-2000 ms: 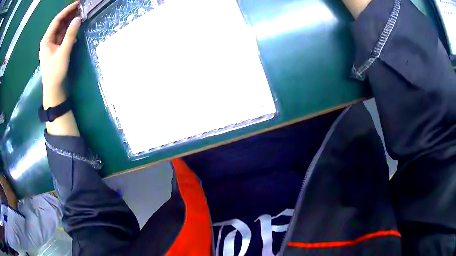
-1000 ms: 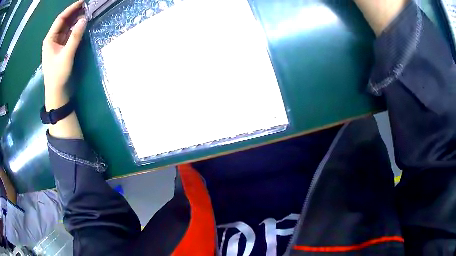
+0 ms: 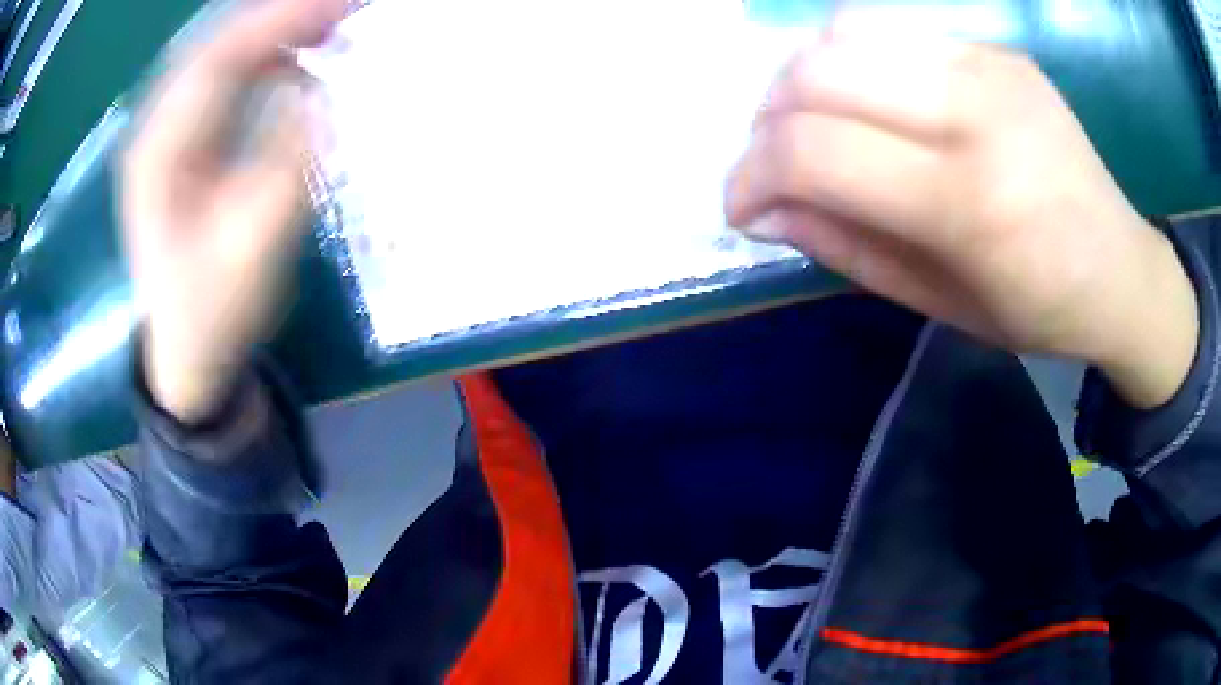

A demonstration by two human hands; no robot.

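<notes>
A bright blank white sheet (image 3: 549, 161) covers most of a clear plastic tray, whose shiny rim (image 3: 589, 311) shows along the near side. My left hand (image 3: 214, 214) is blurred at the tray's upper left corner, its fingers reaching towards the top of the picture. My right hand (image 3: 937, 187) is over the tray's right side, fingers curled and thumb tucked under. Whether either hand holds something cannot be told. The tray's upper edge is out of the picture.
The glossy green bench (image 3: 321, 321) lies around the tray, its near edge close to my body. White strips (image 3: 47, 67) run along the bench's far left. Part of a person in a pale garment (image 3: 87, 522) shows at the lower left.
Both hands have moved in; the right came from the top edge down over the tray's right side. The left moved right and blurred. The grey bar at the top left no longer shows.
</notes>
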